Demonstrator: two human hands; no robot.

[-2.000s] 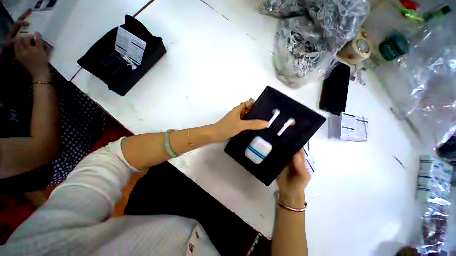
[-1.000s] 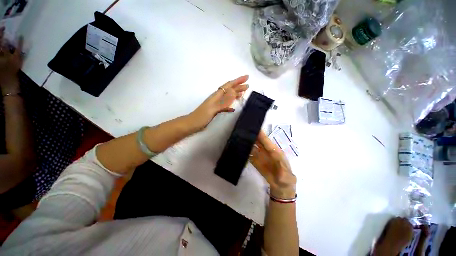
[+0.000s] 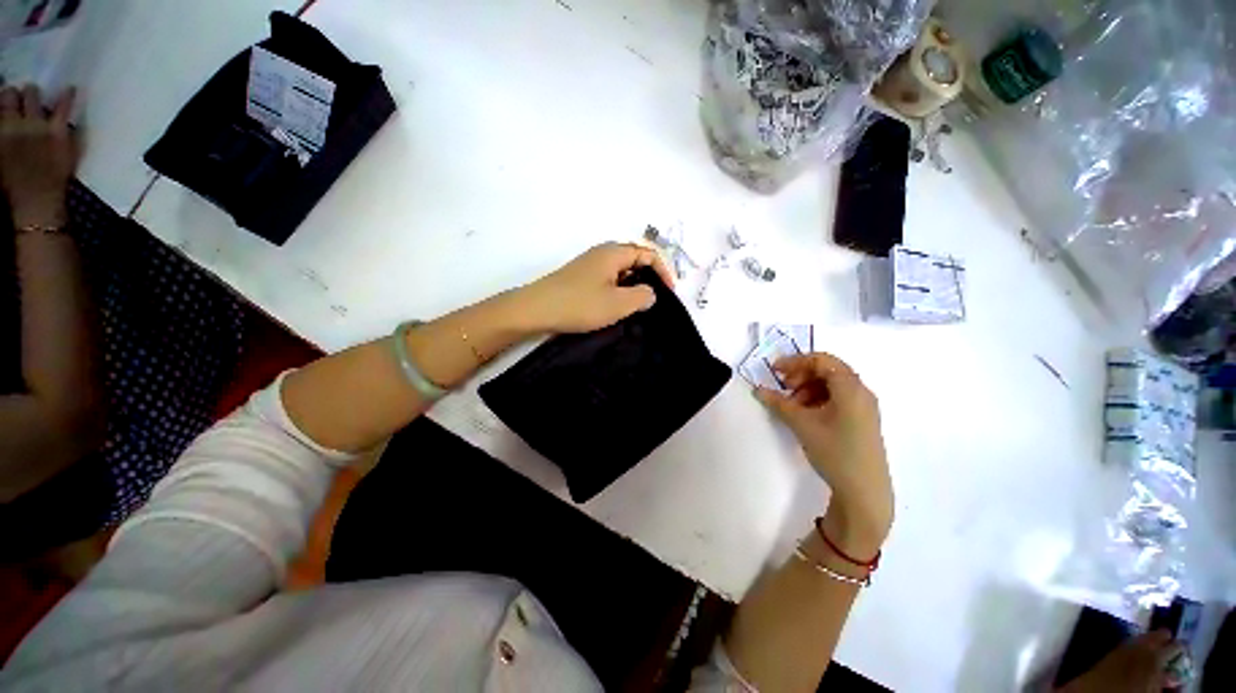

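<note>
A black insert tray (image 3: 610, 386) lies on the white table in front of me, with no earbuds showing on its upper side. My left hand (image 3: 617, 287) holds its upper edge, thumb on the black surface. My right hand (image 3: 827, 406) is at the small white leaflets (image 3: 775, 355) to the right of the tray, its fingertips on them; whether it grips one is hard to tell. Several white charging cables (image 3: 708, 265) with metal ends lie loose just beyond the tray.
Another black tray (image 3: 332, 156) with a leaflet stands at the left. A leaflet stack (image 3: 929, 287), a phone (image 3: 872, 187), a bag of cables (image 3: 779, 115) and a tape roll (image 3: 927, 68) are at the back right. Other people's hands show at far left and lower right.
The tray has been turned from earbud side up, through on edge, to lying with its other side up. My left hand has taken its edge; my right hand has moved right to the leaflets.
</note>
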